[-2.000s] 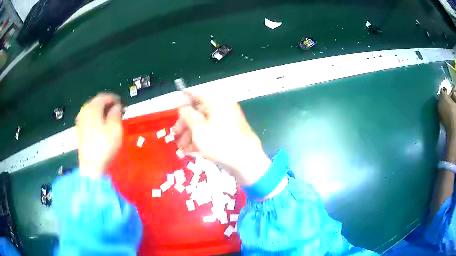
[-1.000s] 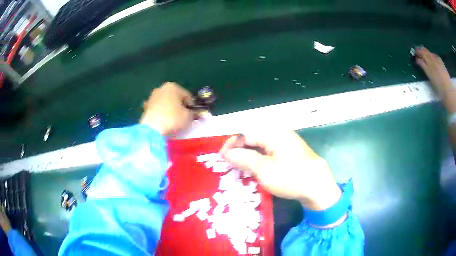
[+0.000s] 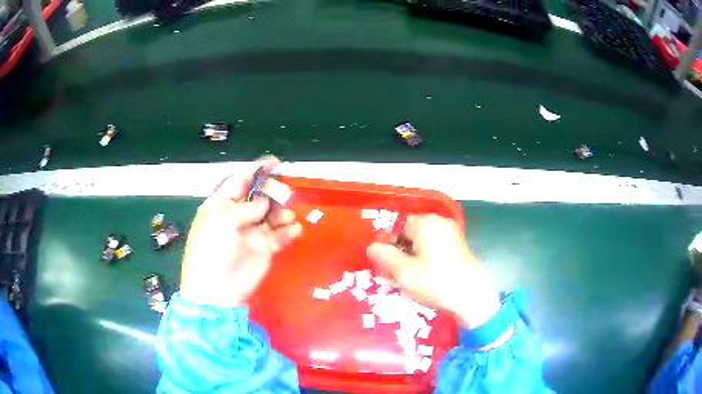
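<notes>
My left hand (image 3: 235,238) holds a small black device unit (image 3: 259,185) between thumb and fingers above the red tray's upper left corner. A white tab (image 3: 276,191) sticks out from the unit. My right hand (image 3: 419,258) is over the right side of the red tray (image 3: 300,327), fingers bent together and pointing left. Its fingertips are blurred, and I cannot tell whether they hold tweezers or a pad. Many loose white pads (image 3: 389,304) lie in the tray, mostly in its lower right part, with a few near its top edge.
Several units (image 3: 163,232) lie on the green bench left of the tray. Spaced units (image 3: 408,134) lie on the green belt beyond the white strip (image 3: 493,183). A black rack (image 3: 17,238) stands at the far left. Another person's sleeve (image 3: 681,362) shows at the lower right.
My left hand has come back from the belt to the tray and turned, now holding a unit up. My right hand stays over the tray. The view has shifted.
</notes>
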